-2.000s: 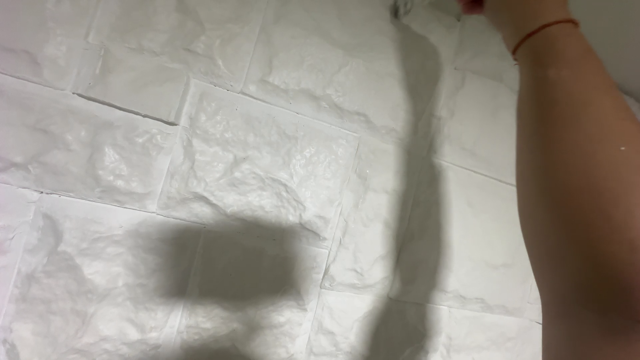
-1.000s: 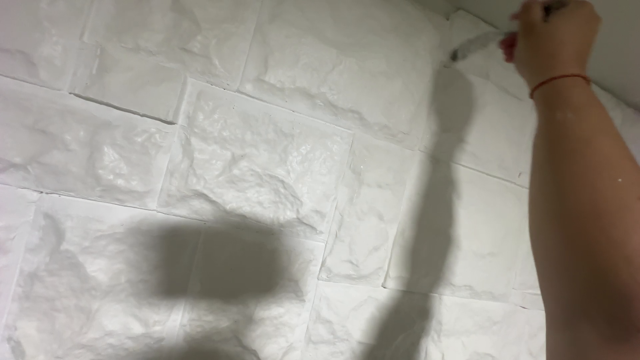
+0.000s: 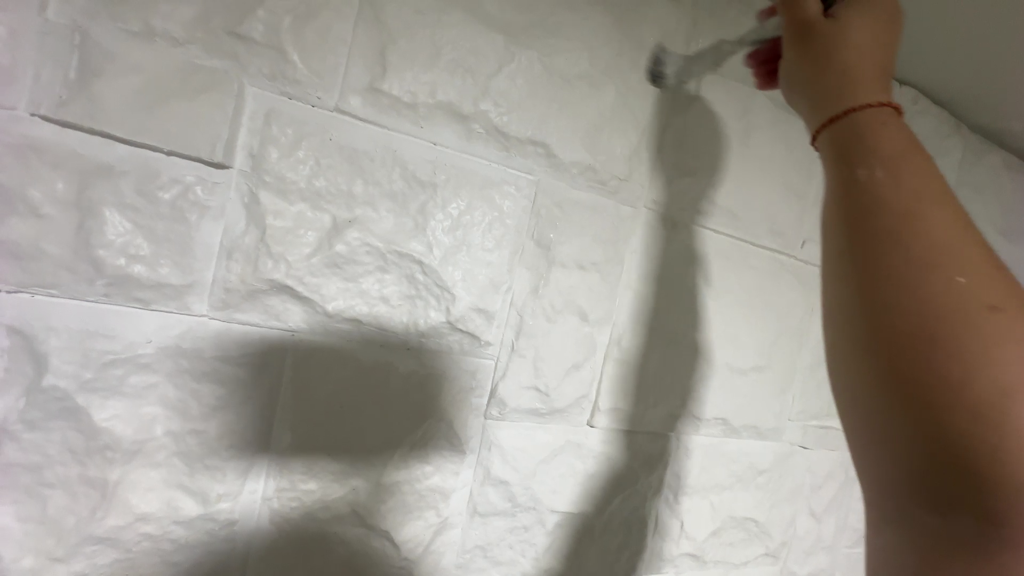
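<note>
At the top right of the head view, my right hand (image 3: 832,56) grips a paintbrush (image 3: 712,60) by its handle, with a red cord bracelet around the wrist. The brush is blurred; its dark-tipped bristles point left at the wall of white stone-look blocks (image 3: 384,224), and I cannot tell whether they touch it. Several blocks have a wet-looking gloss, and narrow joints run between them. My left hand is out of view.
A smooth, plain grey-white surface (image 3: 968,64) meets the block wall along a slanting edge at the upper right. Shadows of my arm and of other shapes fall over the middle and lower blocks.
Between the first two frames my right hand moved right and came further into view with the brush. Since then the brush tip has moved to the left and slightly down along the wall.
</note>
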